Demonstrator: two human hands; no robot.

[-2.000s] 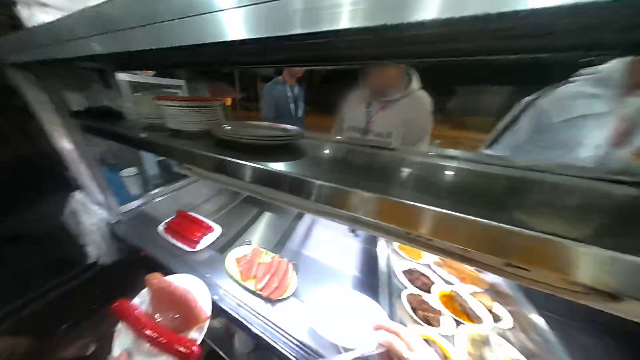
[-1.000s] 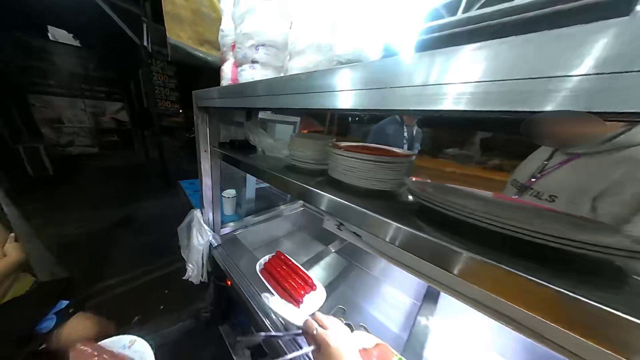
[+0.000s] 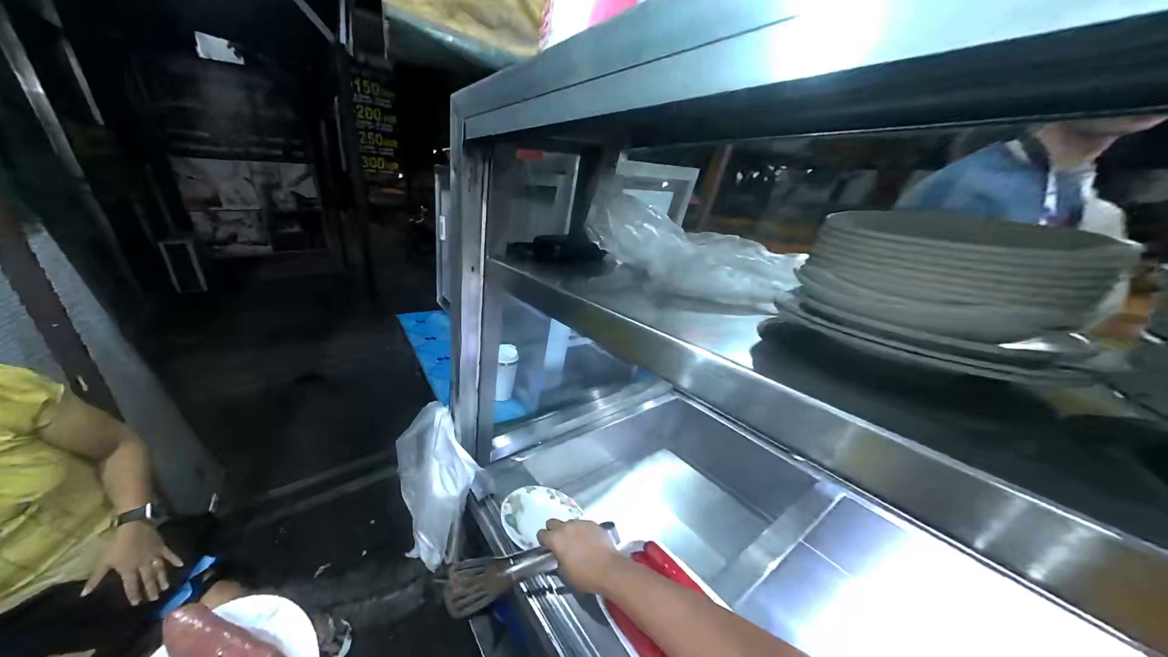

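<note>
My right hand point(image 3: 582, 552) reaches in from the lower right, closed around the handle of slotted metal serving tongs point(image 3: 479, 584). Its fingertips overlap the rim of a small white floral plate point(image 3: 527, 522); whether they grip it is unclear. Under my forearm, a white dish holds red sausages point(image 3: 671, 566), partly hidden. At the bottom left is a white plate point(image 3: 287, 620) with a pinkish-brown piece of meat point(image 3: 214, 634), cut off by the frame. My left hand is out of view.
A steel display counter point(image 3: 776, 547) has a shelf with stacked plates point(image 3: 967, 274) and clear plastic bags point(image 3: 693, 265). A plastic bag point(image 3: 433, 484) hangs at its corner. A person in yellow point(image 3: 46, 493) sits at left; another person point(image 3: 1013, 182) stands beyond the shelf. A paper cup point(image 3: 506, 370) is behind glass.
The view has swung far left. My right hand, near the end of the sausage dish one second ago, is now beside the floral plate, with the dish under my forearm.
</note>
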